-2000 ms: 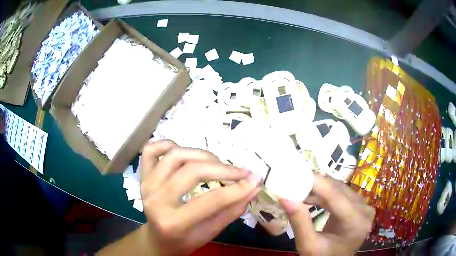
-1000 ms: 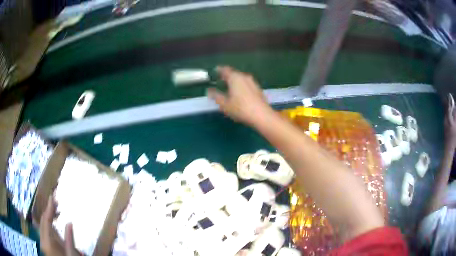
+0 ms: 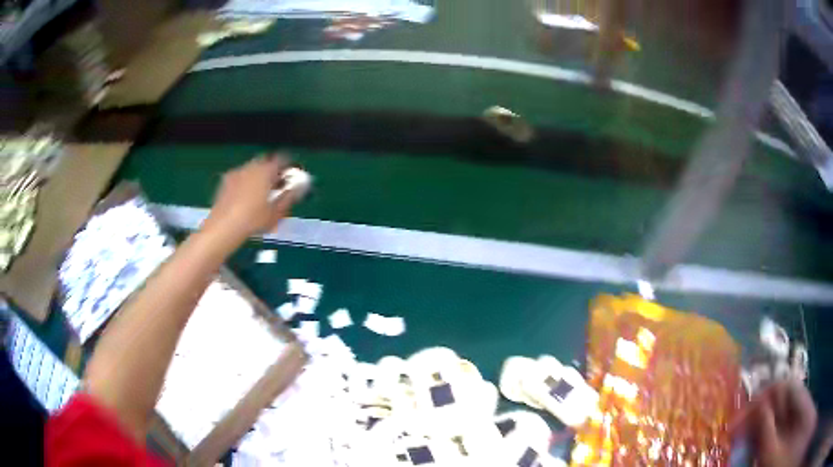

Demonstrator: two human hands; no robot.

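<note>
My left hand (image 3: 253, 196), blurred, reaches over the grey rail to the green conveyor on a bare forearm with a red sleeve. Its fingers are closed around a small cream-white housing (image 3: 293, 183). More housings (image 3: 442, 394) with dark rectangles lie heaped at bottom centre. White squares (image 3: 340, 318) lie scattered beside them, and an open carton (image 3: 283, 363) is full of them. The amber bundle (image 3: 666, 369) lies right of the housings. A blurred hand (image 3: 787, 421) is at the lower right by pale pieces; I cannot tell whether it is my right hand or what it holds.
The grey rail (image 3: 411, 243) crosses the view, with an upright post (image 3: 705, 187) at right. A blurred pale object (image 3: 508, 123) lies on the conveyor. A second carton's bluish-white pieces (image 3: 114, 264), a label sheet (image 3: 38, 360) and cardboard with pale parts (image 3: 20, 205) are at left.
The view has shifted. The right arm has left the conveyor and no longer crosses the bundle. My left hand has moved from the carton up over the rail and has taken hold of a housing.
</note>
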